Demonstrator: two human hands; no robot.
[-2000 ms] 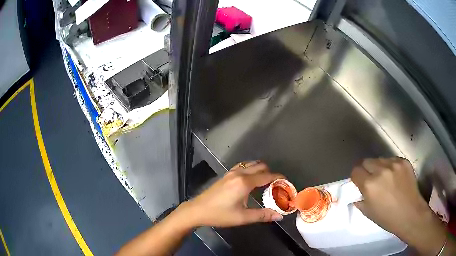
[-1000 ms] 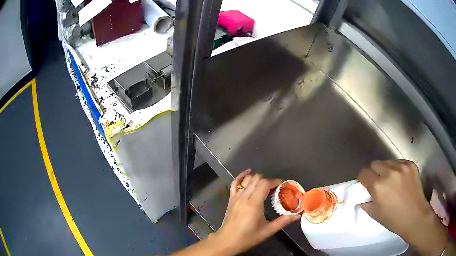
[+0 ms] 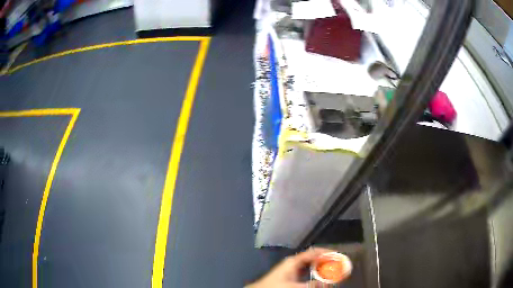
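Observation:
A small round white paint cup [image 3: 332,268] with orange paint inside is at the bottom edge of the view, right of centre. My left hand [image 3: 295,271] holds it from its left side; the hand is blurred and cut off by the bottom edge. The cup's open mouth faces up toward me. My right hand is out of the picture. The white bottle is not in view.
A metal post [image 3: 402,101] slants beside the steel shelf [image 3: 433,242] at the right. The paint-stained bench [image 3: 332,76] holds grey metal trays [image 3: 340,115], a dark red box [image 3: 334,38] and a pink item [image 3: 442,108]. Grey floor with yellow lines [image 3: 177,152] lies left.
The view has swung left toward the floor. The cup in my left hand is away from the bottle mouth. The bottle and my right hand have left the view.

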